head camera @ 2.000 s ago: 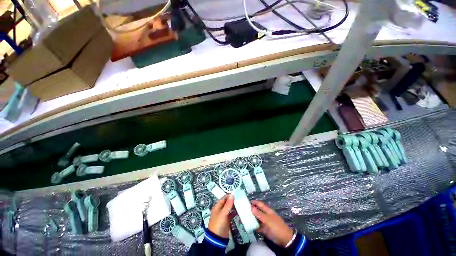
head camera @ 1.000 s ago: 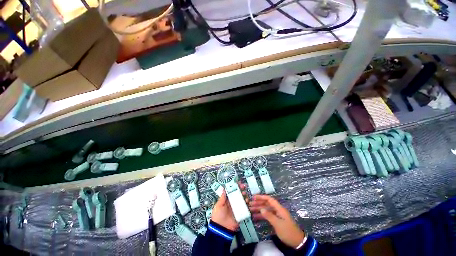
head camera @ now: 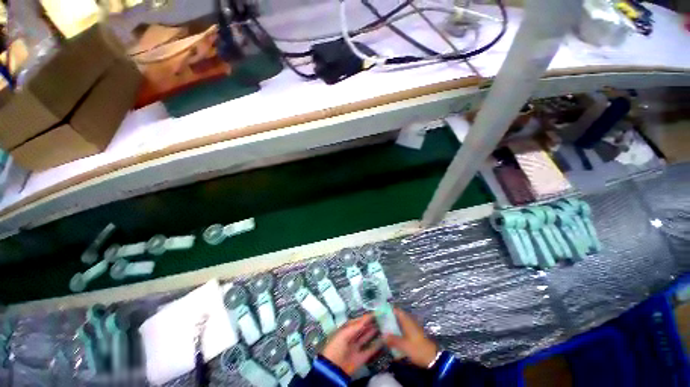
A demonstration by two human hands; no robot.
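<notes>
A mint-green handheld fan (head camera: 387,320) is tilted between my hands, its round head pointing away from me. My right hand (head camera: 411,340) grips its handle from the right. My left hand (head camera: 351,342) is close against its left side, with fingers curled; whether it grips is unclear. The lower handle is hidden by my hands. Several loose fans (head camera: 311,308) lie in front of and left of my hands, on silvery wrap (head camera: 461,302). Several more form a tight slanted row (head camera: 546,234) at the right.
A white sheet (head camera: 185,332) with a dark pen-like tool (head camera: 200,363) lies left of the loose fans. A small fan group (head camera: 106,340) stands beyond it. A green conveyor (head camera: 325,200) carries scattered fans. A metal post (head camera: 484,128) rises behind the bench. A blue crate (head camera: 605,351) is lower right.
My right hand, open and apart from the fan a second ago, has closed on its handle. The held fan has moved lower and nearer my right hand. The camera view has shifted.
</notes>
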